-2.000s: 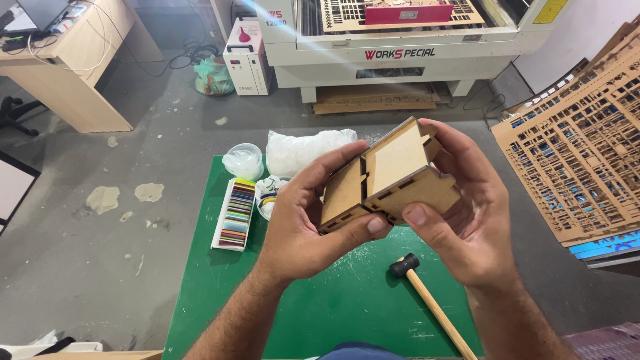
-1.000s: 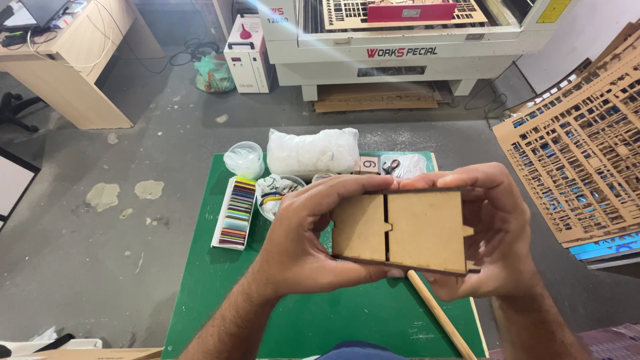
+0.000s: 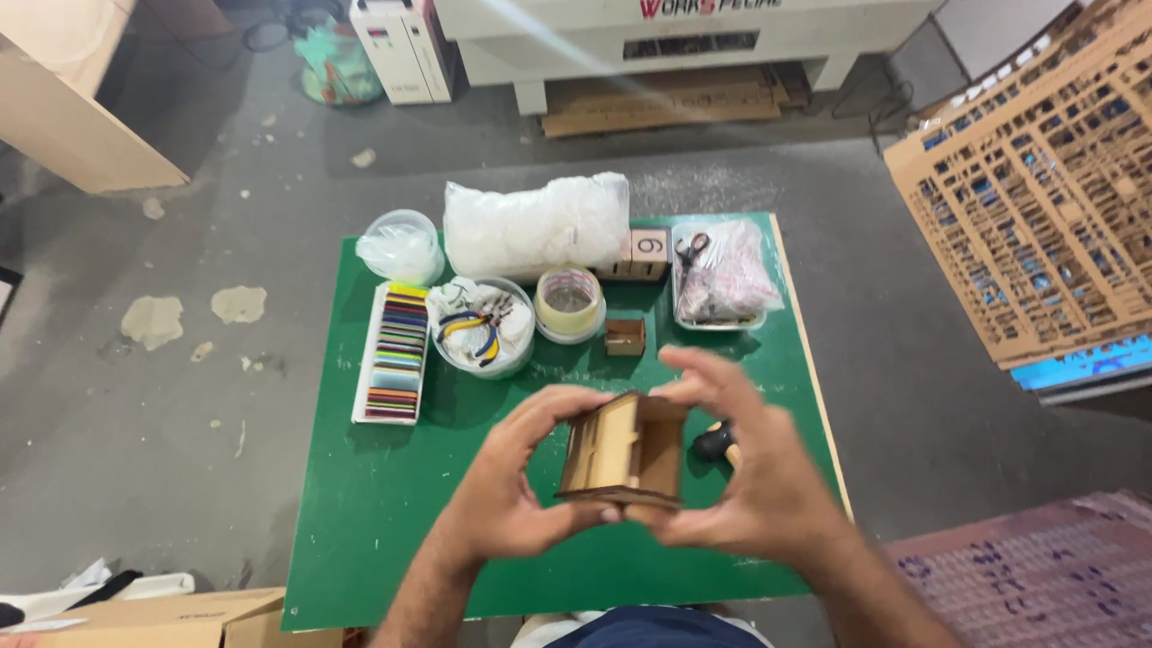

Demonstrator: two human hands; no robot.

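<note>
Above the green tabletop [image 3: 405, 558], both hands hold a small wooden box [image 3: 621, 450] made of thin laser-cut panels, its near right part showing an open hollow. My left hand [image 3: 522, 477] grips its left side, fingers at the far edge and thumb at the near edge. On the right side, my right hand [image 3: 738, 468] touches it with the thumb below and fingertips above, index finger raised. A black-headed mallet [image 3: 714, 442] lies partly hidden behind my right hand. Beyond the box stands a smaller wooden box [image 3: 625, 337].
Across the table stand a tray of coloured strips [image 3: 391, 355], a tub with pliers [image 3: 481, 328], tape rolls [image 3: 569, 301], a plastic-wrapped bundle [image 3: 537, 225], numbered wooden blocks [image 3: 649, 252] and a container with scissors [image 3: 724, 274]. Cut-out sheets [image 3: 1044, 198] lean at the right.
The wooden box has been turned, so a hollow side now shows. Both hands are lower over the table, and my right index finger has lifted. The view has shifted.
</note>
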